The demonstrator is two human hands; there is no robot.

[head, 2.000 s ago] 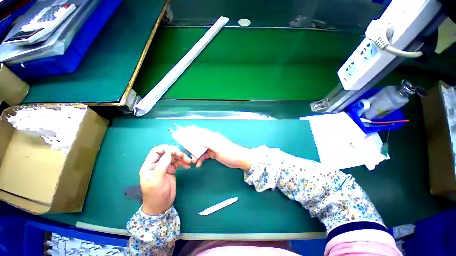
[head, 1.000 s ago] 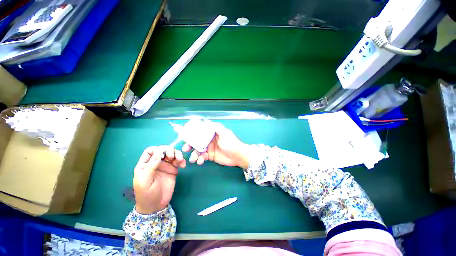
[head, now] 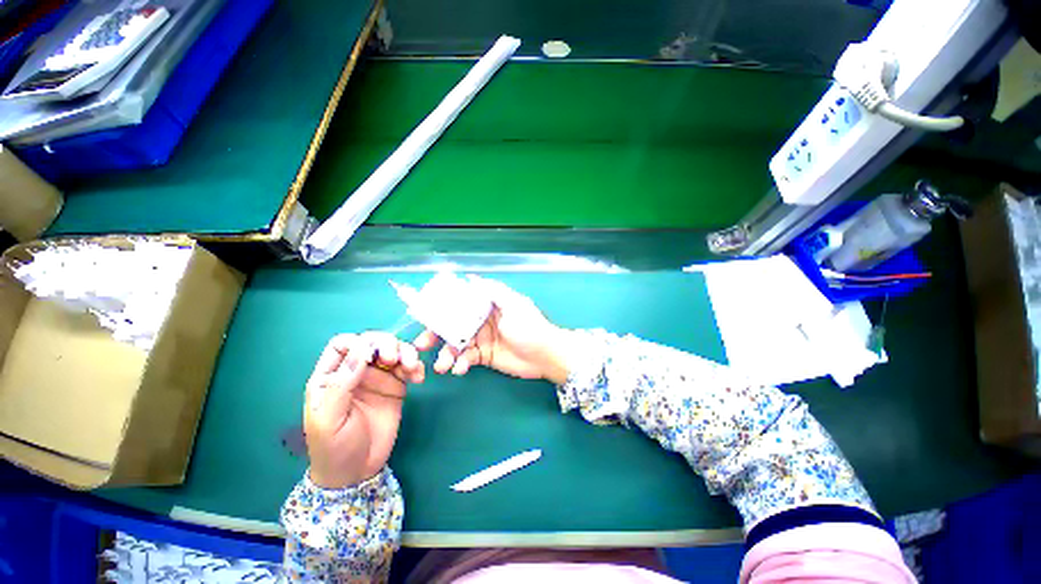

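Observation:
My right hand [head: 514, 333] holds a white adapter housing [head: 452, 308] between its fingers and palm, above the green bench mat. Thin white points stick out from the housing's upper left side. My left hand [head: 356, 405] is just left of it, palm up, with its fingers curled. A small dark spot shows at the left fingertips; I cannot tell what it is or whether the hand grips something. A white slim strip [head: 498, 470] lies on the mat near the front edge. An open carton [head: 160, 399] at the left holds a heap of white fitting parts [head: 109, 283].
Behind the bench are the green conveyor belt [head: 594, 148] and a slanting white guide bar [head: 417, 148]. A power strip [head: 828, 126] is on a post at the right, with a bottle [head: 885, 232] in a blue tray and white paper [head: 771, 319]. Another carton [head: 999, 331] stands far right.
Over two seconds, my left hand has moved slightly left, away from my right hand. The housing has turned so its broad face shows. Little differs from one second ago.

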